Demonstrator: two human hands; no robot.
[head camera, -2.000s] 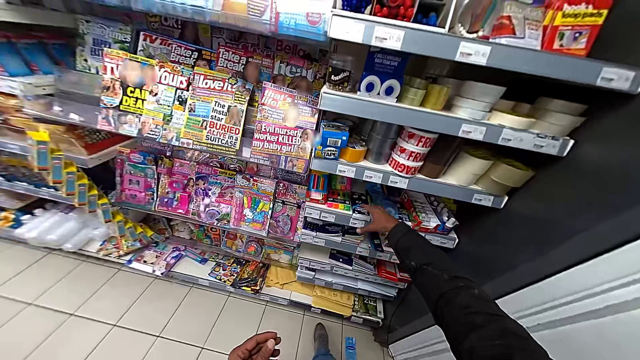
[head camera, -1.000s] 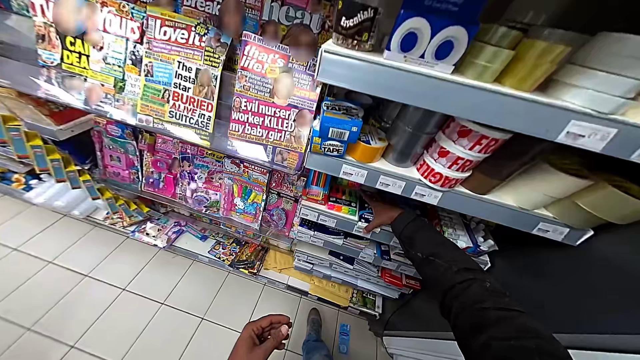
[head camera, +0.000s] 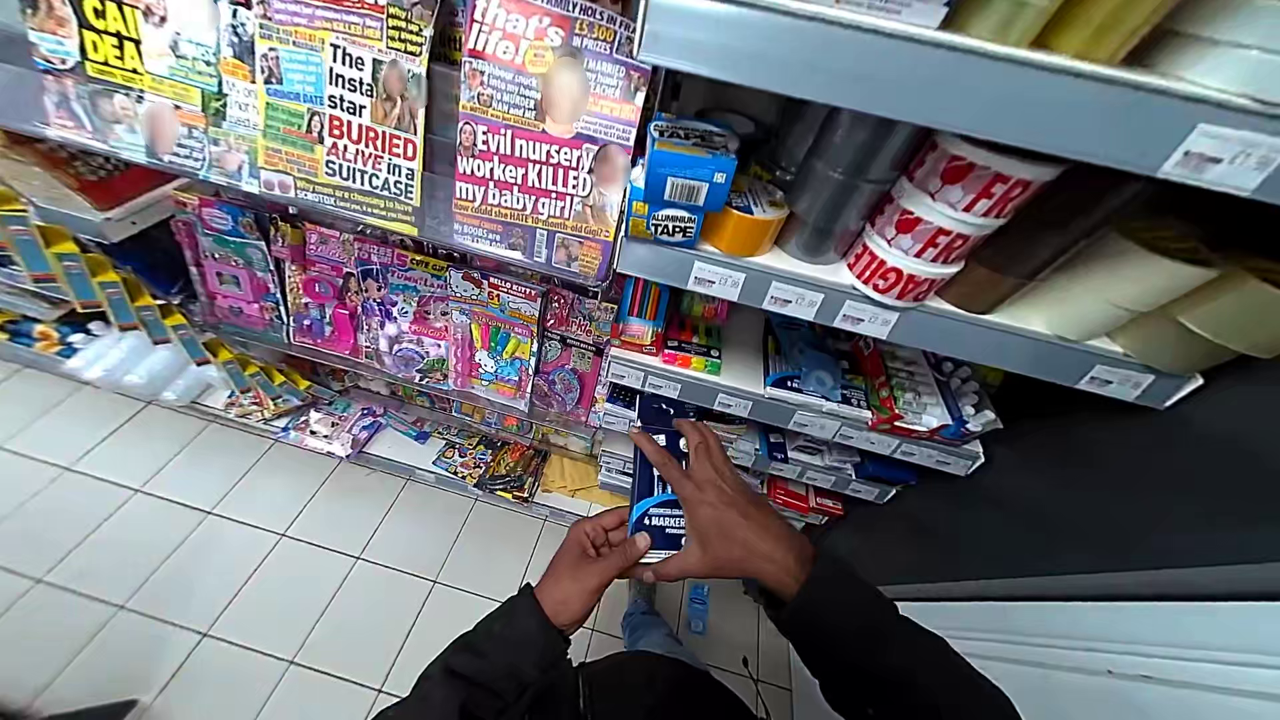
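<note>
A dark blue pack of markers (head camera: 655, 505) is held between both hands, in front of the lower stationery shelves. My left hand (head camera: 590, 563) pinches its lower left corner with thumb and fingers. Across its right side lies my right hand (head camera: 725, 510), fingers spread over the front and top, covering part of the printing. Just beyond the pack is a shelf (head camera: 735, 400) with colored pens (head camera: 640, 315), highlighters (head camera: 693, 340) and more blue packs (head camera: 815, 365).
Rolls of tape (head camera: 910, 230) and a yellow tape roll (head camera: 745, 222) stand on the shelf above. Magazines (head camera: 545, 130) hang to the left, with children's magazines (head camera: 495, 340) below. A tiled floor (head camera: 300, 570) spreads at lower left; a blue item (head camera: 698, 608) lies near my leg.
My right hand has come back from the pen shelf, and the marker pack is now between both hands. My left hand has moved up to the pack. The view has shifted.
</note>
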